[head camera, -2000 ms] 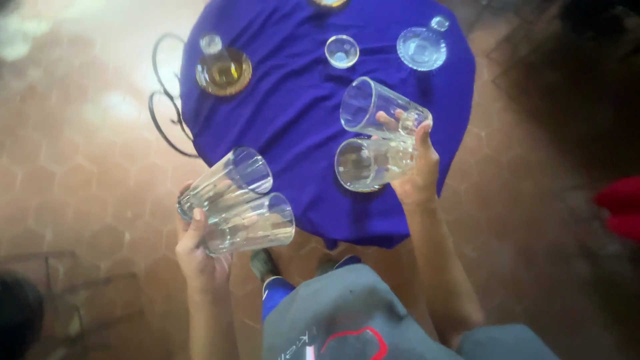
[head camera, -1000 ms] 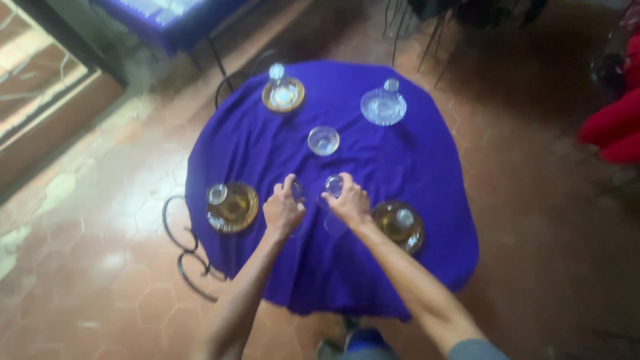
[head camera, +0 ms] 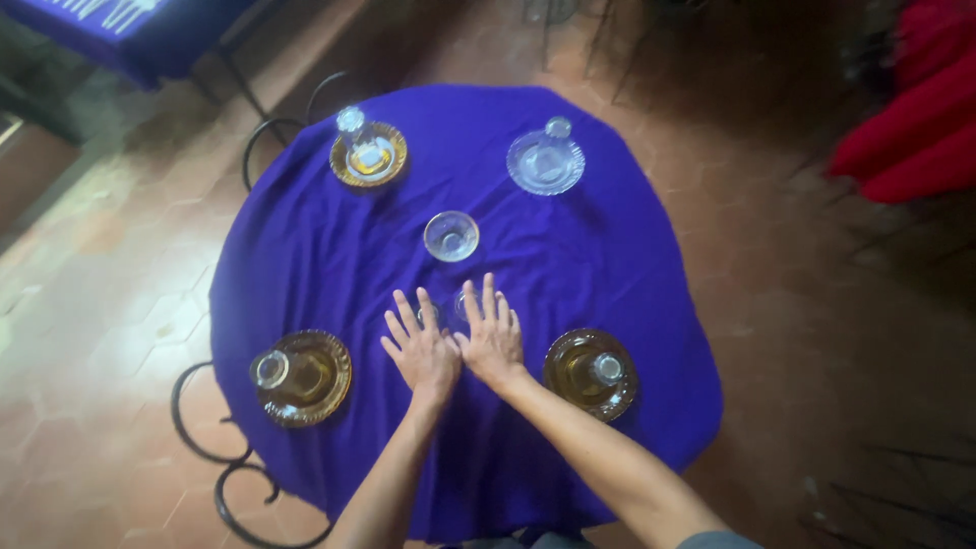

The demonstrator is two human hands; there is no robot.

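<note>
My left hand [head camera: 425, 351] and my right hand [head camera: 492, 335] are side by side over the middle of a round table with a purple cloth [head camera: 305, 252]. Their fingers are spread, with nothing held. Partly hidden beneath the fingers are glasses, one clear glass [head camera: 428, 314] by the left hand and another [head camera: 462, 305] by the right. Just beyond them stands a small clear glass bowl [head camera: 451, 236]. Amber glass plates lie at near left [head camera: 335, 381], near right [head camera: 564, 366] and far left [head camera: 396, 145], and a clear one [head camera: 526, 171] at far right. Each bears an upturned clear glass.
Black curled metal chair parts [head camera: 221, 496] adjoin the table's left edge. Another purple-covered table [head camera: 137, 57] with cutlery is at the upper left. Red cloth [head camera: 915, 130] hangs at the right. Dark metal legs [head camera: 610, 46] stand beyond the table on the tiled floor.
Two seconds ago each hand held two clear glasses above the table's near side. By one second ago both hands were at glasses on the cloth; now they have let go and the fingers are spread.
</note>
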